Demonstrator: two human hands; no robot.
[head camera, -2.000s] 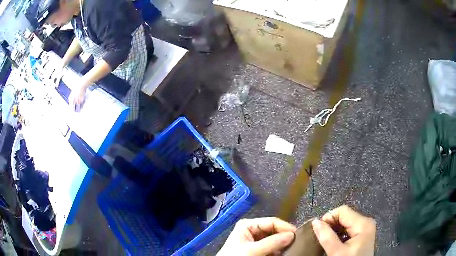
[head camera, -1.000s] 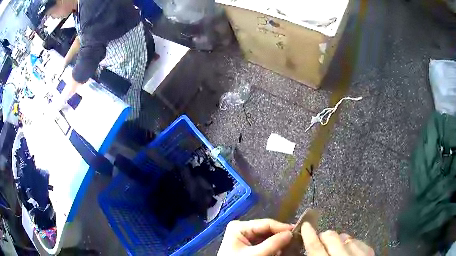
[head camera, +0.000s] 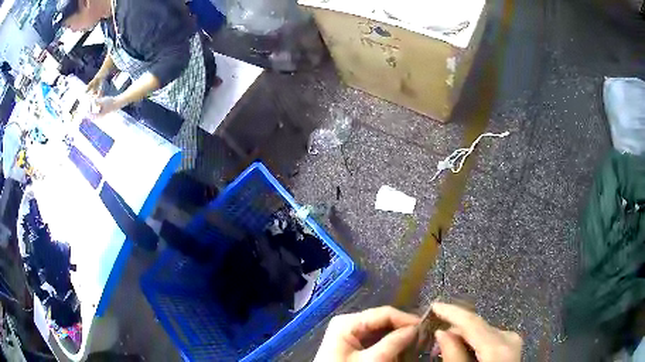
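A small flat brown piece (head camera: 428, 327) is between the fingertips of both hands, mostly hidden by them. My left hand (head camera: 371, 336) pinches it from the left with thumb and forefinger. My right hand (head camera: 470, 336) is on its right side, fingers bent around it, slightly blurred. Both hands are bare and at the bottom edge, held in the air over the floor. I cannot make out any needle or thread.
A blue slatted crate (head camera: 345, 272) with black pieces stands left of my hands. Further left are a white table (head camera: 152, 152) and a white tub (head camera: 83, 311). A person in a checked apron works there. A cardboard box (head camera: 396, 60) stands ahead; a green sack (head camera: 612, 240) lies right.
The brown piece stood up between the fingertips a second ago and is now more covered. My right hand's fingers have shifted over it. The other person's arms have moved over the table.
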